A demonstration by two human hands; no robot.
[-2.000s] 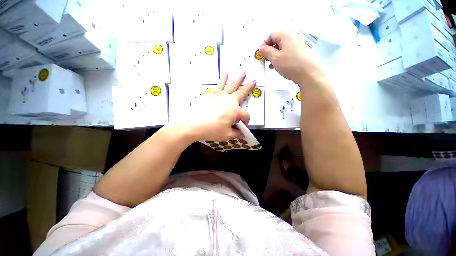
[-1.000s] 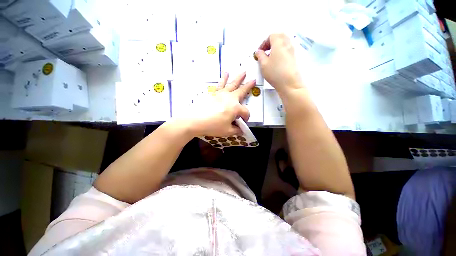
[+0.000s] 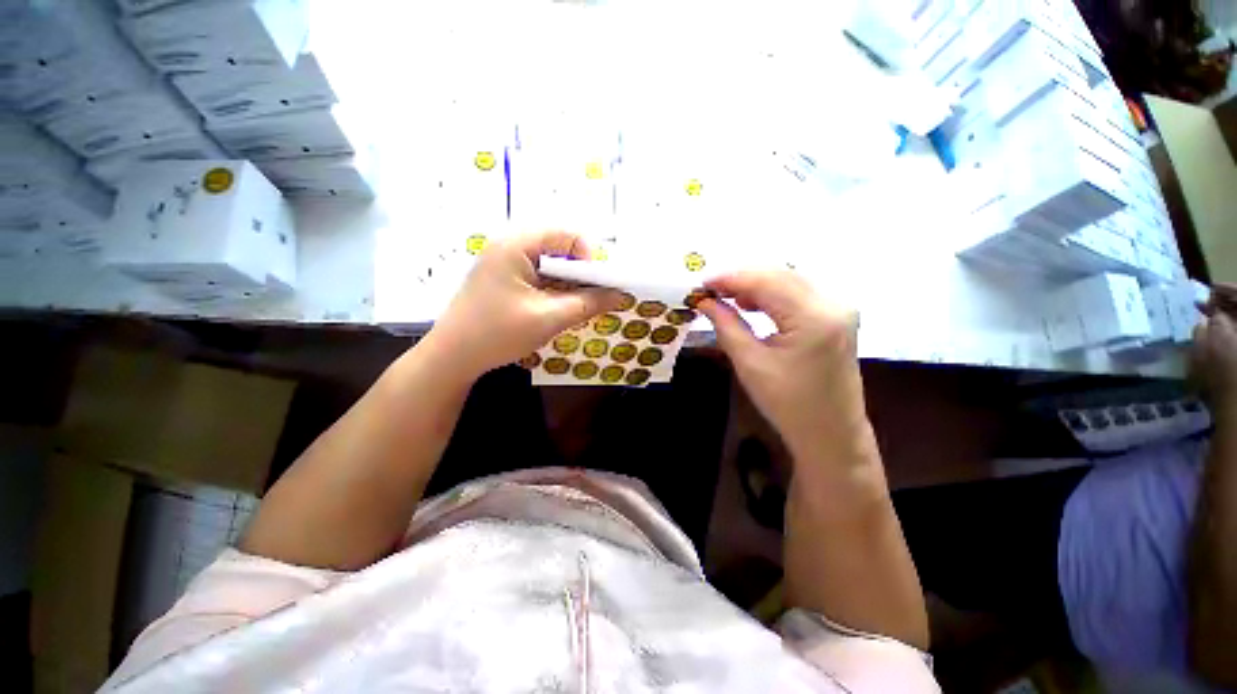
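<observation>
My left hand [image 3: 509, 305] holds the sticker sheet [image 3: 586, 349] at the table's front edge, its plain backing folded over at the top. Rows of round gold stickers show on it. My right hand [image 3: 787, 332] pinches a round sticker [image 3: 697, 297] between thumb and finger at the sheet's upper right corner; whether it is fully off the sheet I cannot tell. Behind my hands, white earbud boxes [image 3: 563, 190] lie in rows, several with a gold sticker on a top corner. Their edges are washed out by glare.
White stacked boxes stand at the left [image 3: 204, 82] and right [image 3: 1038, 163]. One stickered box [image 3: 190, 224] sits at the left front. An open brown carton [image 3: 95, 542] is below the table at left. A person in purple [image 3: 1133, 542] is at the right, near another sticker sheet [image 3: 1133, 424].
My right hand has come back from the boxes to the sheet. My left hand has moved left and lifted off the boxes, turning the sheet up into view. The camera view has shifted.
</observation>
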